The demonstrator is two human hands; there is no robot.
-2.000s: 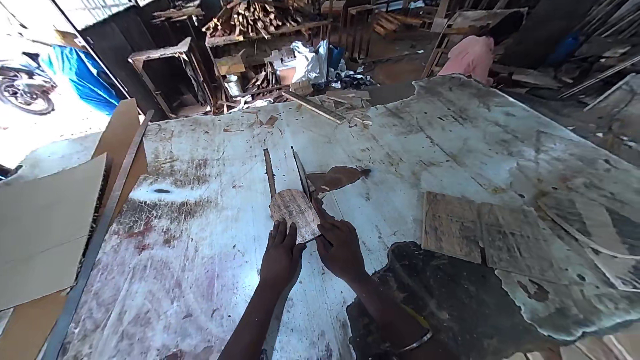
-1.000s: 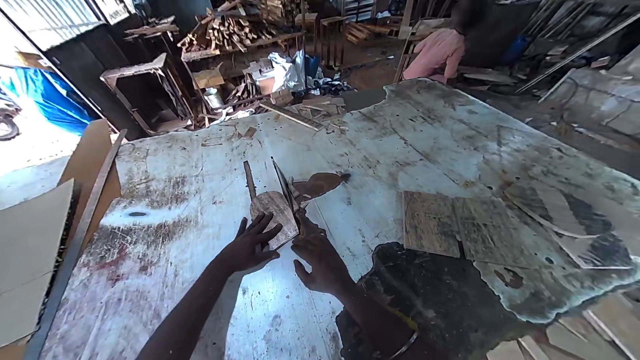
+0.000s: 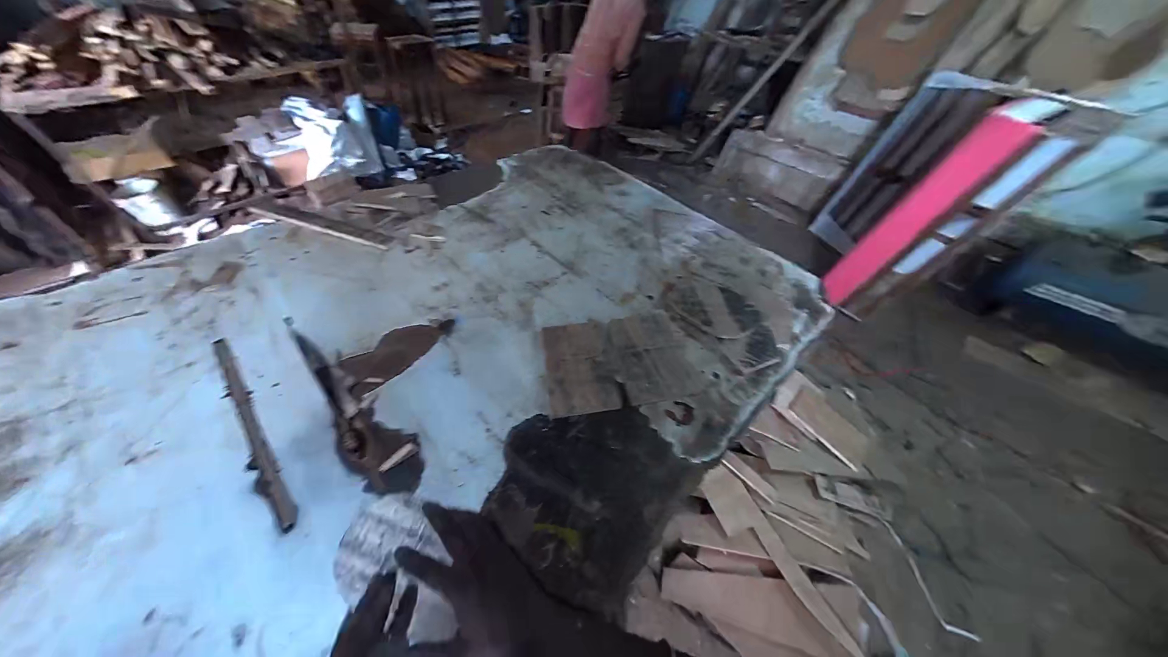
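Note:
Near the bottom edge of the view lies a rounded, pale wooden piece (image 3: 374, 538), blurred, with both hands at it. My right hand (image 3: 484, 575) reaches over its right side, fingers spread on its surface. My left hand (image 3: 376, 620) is at its lower edge, partly cut off by the frame; whether it grips the piece cannot be told. A narrow wooden stick (image 3: 255, 438) lies to the left on the worn table (image 3: 474, 246). Beyond the rounded piece rests a dark pointed tool (image 3: 330, 379), its kind unclear, over a brown hole or patch in the table surface.
Flat wooden boards (image 3: 620, 360) lie on the table's right part, beside a dark patch (image 3: 584, 493). Thin wood offcuts (image 3: 757, 557) are heaped below the right edge. Scrap sticks (image 3: 319, 224) lie at the far edge. A person in pink (image 3: 598, 64) stands beyond; a pink panel (image 3: 931, 205) leans at right.
The view has swung right and down. The rounded wooden piece has moved away from the stick and tool, toward me, with my hands. The person in pink now appears upright.

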